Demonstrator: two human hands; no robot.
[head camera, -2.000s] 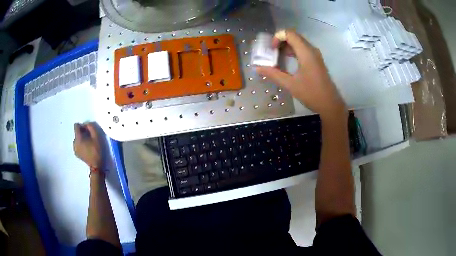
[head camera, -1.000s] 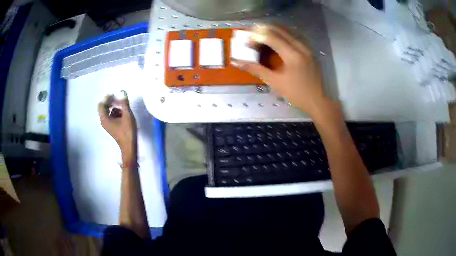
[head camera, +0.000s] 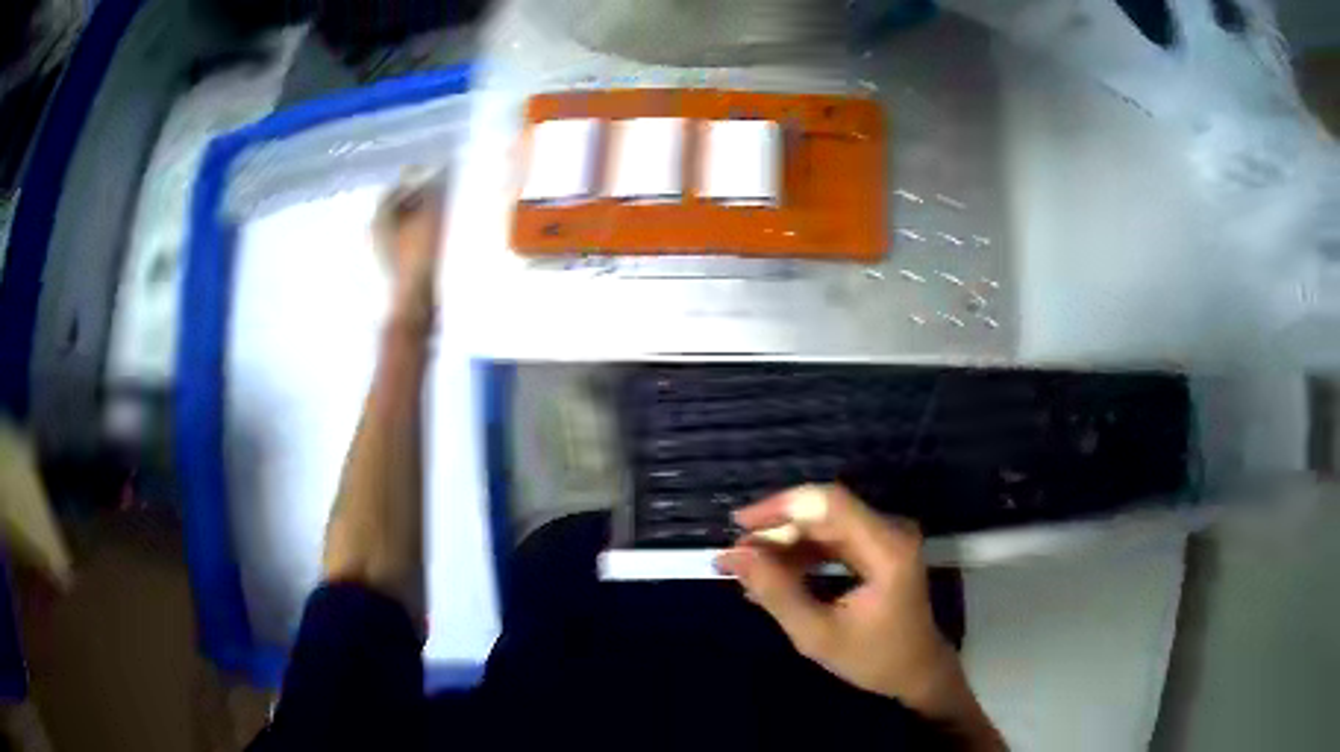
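Observation:
Three white plastic housings (head camera: 739, 160) sit side by side in the orange fixture plate (head camera: 845, 206); the narrower slot at its right end holds no housing. My right hand (head camera: 845, 588) is over the front edge of the black keyboard (head camera: 1014, 448), fingers curled and thumb near the index finger, with pale coverings on the fingertips; no part shows in it. My left hand (head camera: 412, 235) is blurred at the far right side of the blue tray (head camera: 206, 397), near the rows of housings (head camera: 316, 165). Whether it holds anything cannot be told.
The perforated metal plate (head camera: 941, 301) lies under the fixture. A round clear piece (head camera: 691, 22) is above it at the top edge. Blurred white stacked housings (head camera: 1249, 162) are at the far right. The white shelf edge (head camera: 669, 564) runs in front of the keyboard.
My right hand has left the third housing in the fixture and come back to the keyboard's front edge. My left hand has moved forward towards the tray's far rows. The view has shifted.

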